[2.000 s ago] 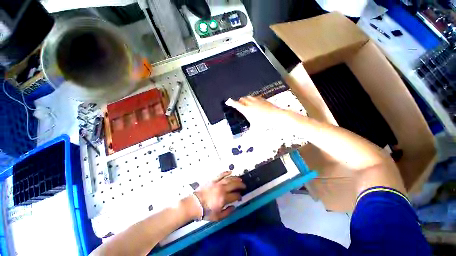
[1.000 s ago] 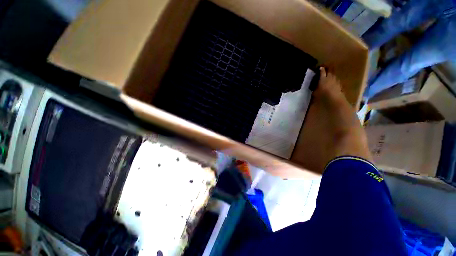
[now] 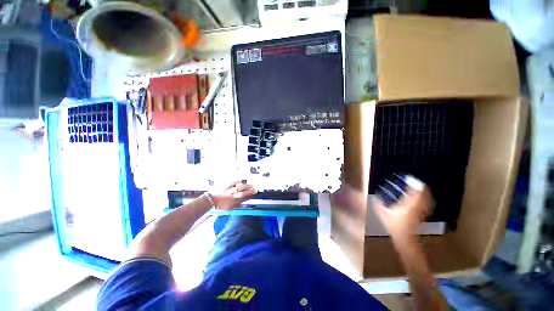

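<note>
My right hand [image 3: 408,209] is over the open carton [image 3: 495,146] on the right, blurred, with a white tip on one finger. It holds several black housings [image 3: 393,188] in a short row. A grid of black parts [image 3: 422,133] fills much of the carton. My left hand [image 3: 234,195] rests at the bench's front edge; no part shows in it, and its finger spacing is unclear. More black housings [image 3: 262,141] lie grouped at the lower edge of the black mat [image 3: 288,82]. One small dark housing [image 3: 194,156] lies alone on the perforated plate.
The orange-red fixture [image 3: 175,102] lies on the plate with a metal piece [image 3: 212,92] beside it. A blurred round hood [image 3: 130,35] hangs above. A blue tray [image 3: 124,176] at left holds black parts at its top. A teal-edged drawer [image 3: 273,212] lies under the bench edge.
The view has swung back from the carton to the whole bench. My right hand has moved from the carton's far side wall to above its near part, now with several housings. My left hand is in view again.
</note>
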